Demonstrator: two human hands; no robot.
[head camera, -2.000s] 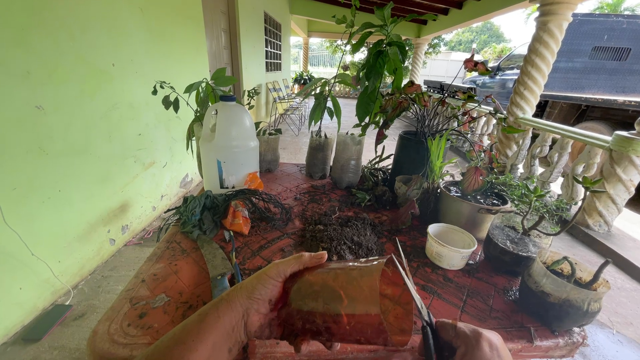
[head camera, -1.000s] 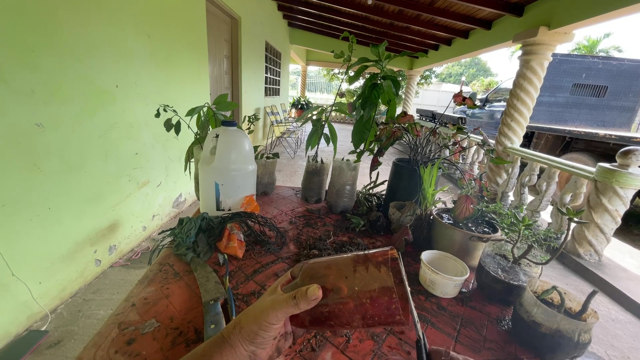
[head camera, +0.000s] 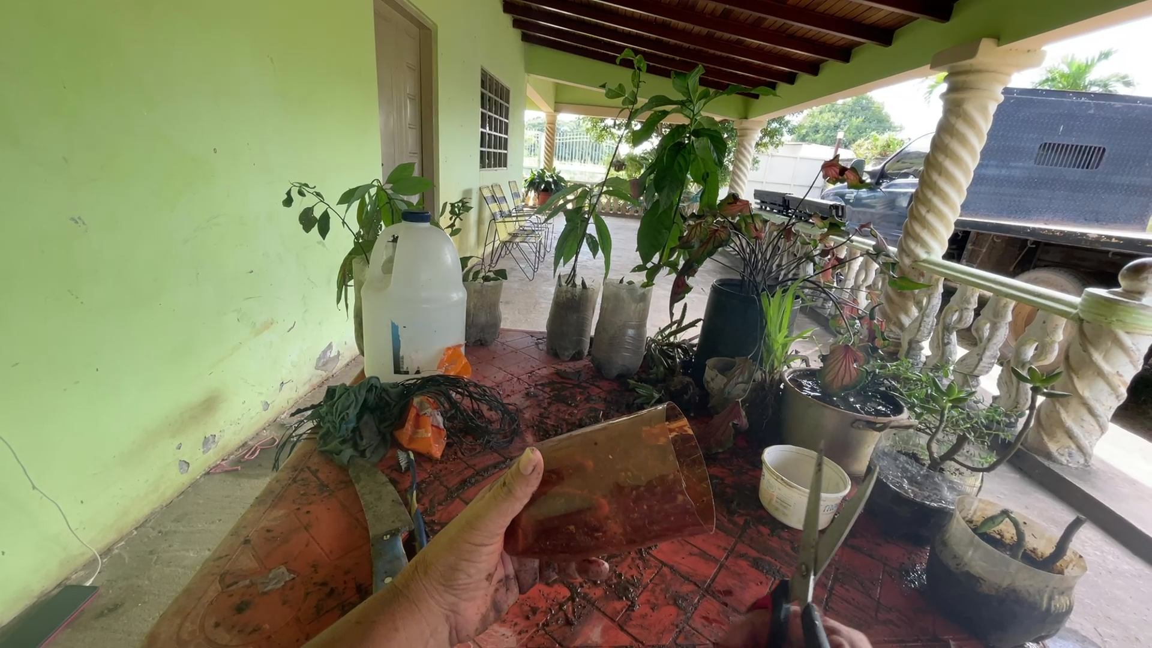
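Observation:
My left hand (head camera: 477, 558) grips an amber, see-through cut plastic bottle section (head camera: 612, 486) by its closed-looking left end; its open rim faces right. At the lower edge my right hand (head camera: 792, 625) holds scissors (head camera: 819, 540) by their dark handles, with the blades spread and pointing up. The blades are apart from the plastic, to its right, and overlap the view of a small white tub (head camera: 801, 486). Behind my left forearm a machete or broad knife blade (head camera: 378, 513) lies on the red tiled surface (head camera: 297, 558).
A large white plastic jug (head camera: 414, 306), a dark green cloth (head camera: 351, 418) and an orange wrapper (head camera: 421, 428) stand or lie at the left. Plants in cut bottles (head camera: 621, 328) are behind. A metal pot (head camera: 837, 414) and a planter (head camera: 999, 576) line the right. Soil is scattered about.
The scissors were at the plastic's right rim; now their blades are spread apart, clear of it. The view has tilted upward from two seconds ago.

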